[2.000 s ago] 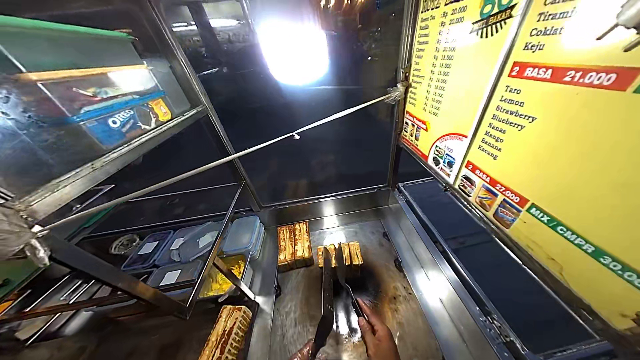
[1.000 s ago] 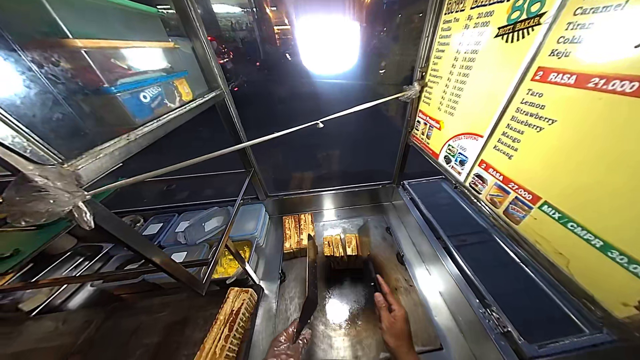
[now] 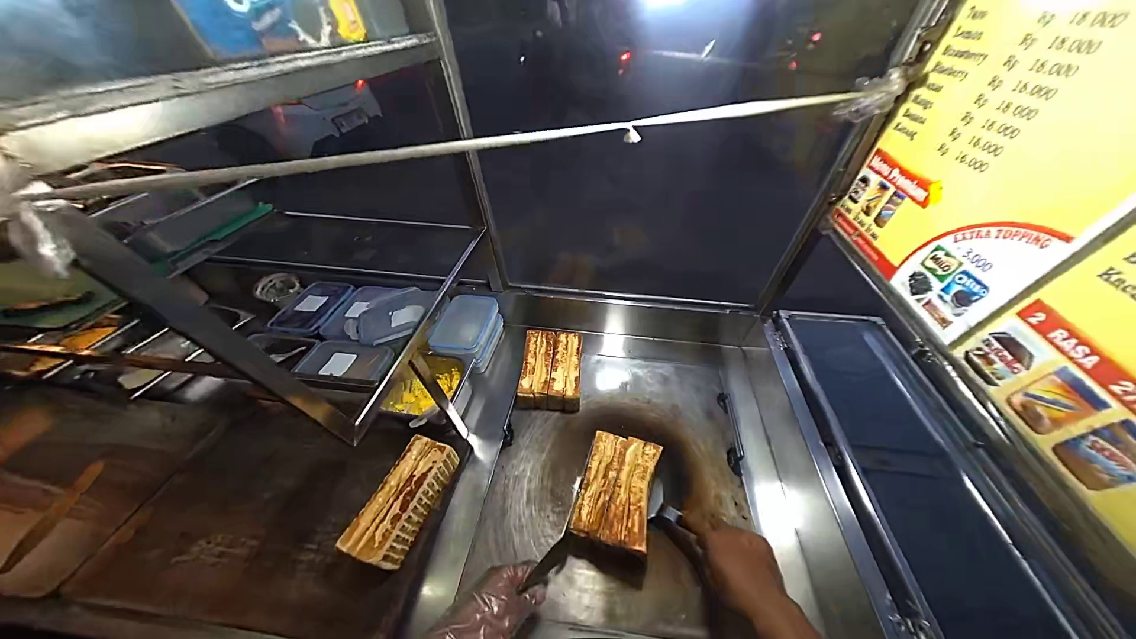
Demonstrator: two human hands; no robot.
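Note:
A block of toasted bread (image 3: 615,491) sits between two metal spatulas over the steel griddle (image 3: 541,470); whether it touches the griddle I cannot tell. My left hand (image 3: 497,603), in a clear plastic glove, grips a spatula (image 3: 552,557) whose blade lies along the bread's left side. My right hand (image 3: 741,568), bare, grips the dark handle of a second spatula (image 3: 670,519) at the bread's right side. Another toasted block (image 3: 549,370) lies at the griddle's back left corner. A third toasted block, scored along its side (image 3: 401,503), rests on the dark counter (image 3: 257,506) to the left.
Lidded plastic containers (image 3: 464,324) and a tub of yellow topping (image 3: 424,389) stand behind a metal frame (image 3: 204,328). A tied white cord (image 3: 532,138) crosses above. A dark-topped steel ledge (image 3: 887,444) borders the right side, under a yellow menu board (image 3: 1021,115).
The middle bread block, at the griddle's back a second ago, is now nearer to me between the spatulas. Both hands have closed in around it. The view has shifted down.

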